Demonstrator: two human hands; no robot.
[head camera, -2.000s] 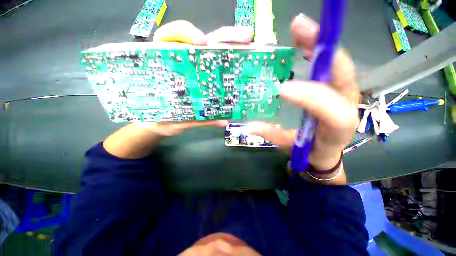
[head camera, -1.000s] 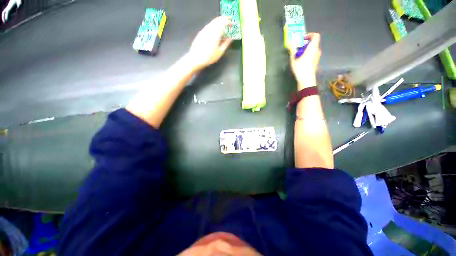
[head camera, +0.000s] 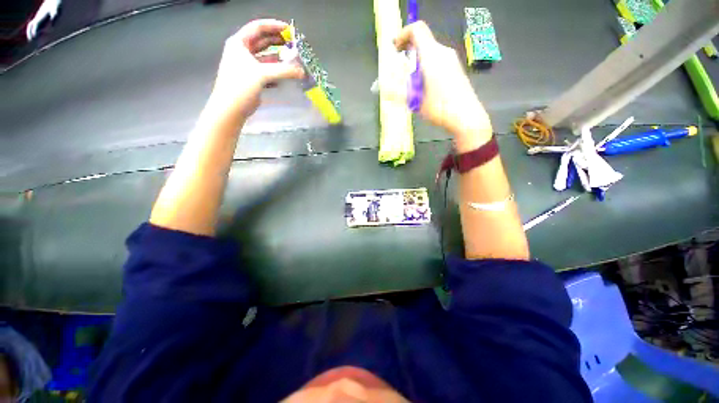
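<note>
My left hand (head camera: 256, 63) holds a green circuit board (head camera: 314, 72) by one edge, above the dark green bench. The board is tilted on its side, with yellow edging showing. My right hand (head camera: 441, 83) holds a purple marker pen (head camera: 415, 69) upright in view, over the yellow-green wrapped strip (head camera: 396, 130). Whether the right fingers touch the strip, I cannot tell. A second board (head camera: 482, 38) lies just beyond my right hand. A component-side board (head camera: 388, 207) lies face up on the bench near me.
A grey metal post (head camera: 631, 67) slants in at the right. By it lie a coiled orange-brown loop (head camera: 534, 132), a blue-handled tool (head camera: 642, 142), a white bundle (head camera: 587, 164) and thin tweezers (head camera: 550, 213). More boards (head camera: 640, 11) are at the far right. A blue chair (head camera: 603, 327) is at lower right.
My left hand has moved left and now holds a board tilted up. My right hand has left the board on the right and moved left with the pen, over the strip.
</note>
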